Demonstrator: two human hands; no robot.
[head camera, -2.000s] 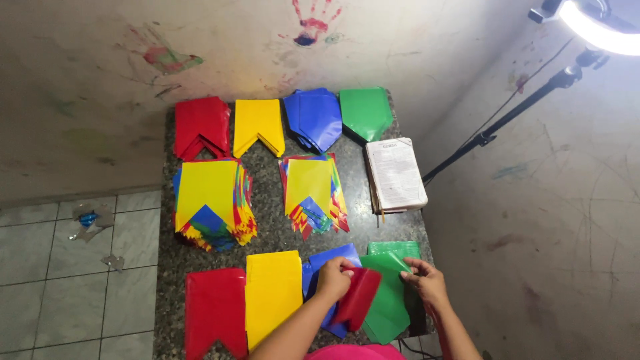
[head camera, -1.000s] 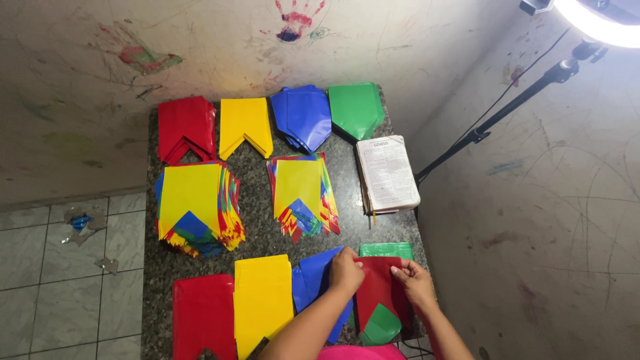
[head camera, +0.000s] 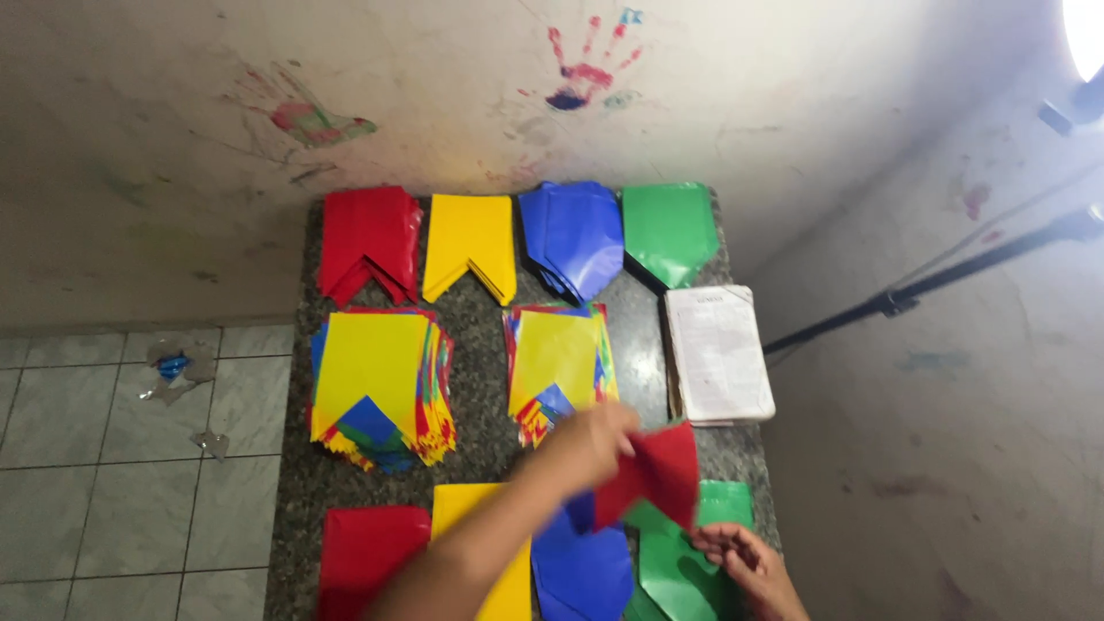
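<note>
My left hand (head camera: 595, 444) grips a red plastic pennant (head camera: 660, 474) by its edge, with blue and green showing beneath it. The pennant hangs above the near green stack (head camera: 690, 578) and near blue stack (head camera: 582, 561). At the pennant's lower right corner is my right hand (head camera: 742, 556), fingers curled; whether it touches the pennant I cannot tell. Just beyond my left hand lies a mixed-colour pile topped in yellow (head camera: 556, 354). A larger mixed pile (head camera: 371, 362) is left of it. Near red (head camera: 366, 552) and yellow (head camera: 457, 509) stacks lie partly behind my left forearm.
Along the granite table's (head camera: 483, 388) far edge lie red (head camera: 371, 233), yellow (head camera: 470, 237), blue (head camera: 573, 228) and green (head camera: 668, 224) pennant stacks. An open book (head camera: 720, 354) lies at right. A black stand (head camera: 931, 276) with a lamp rises beyond it. Walls border the far and right sides.
The red pennant, held by both hands over the green stack a second ago, has been lifted forward and left by my left hand. My right hand has drawn back toward the table's near right edge.
</note>
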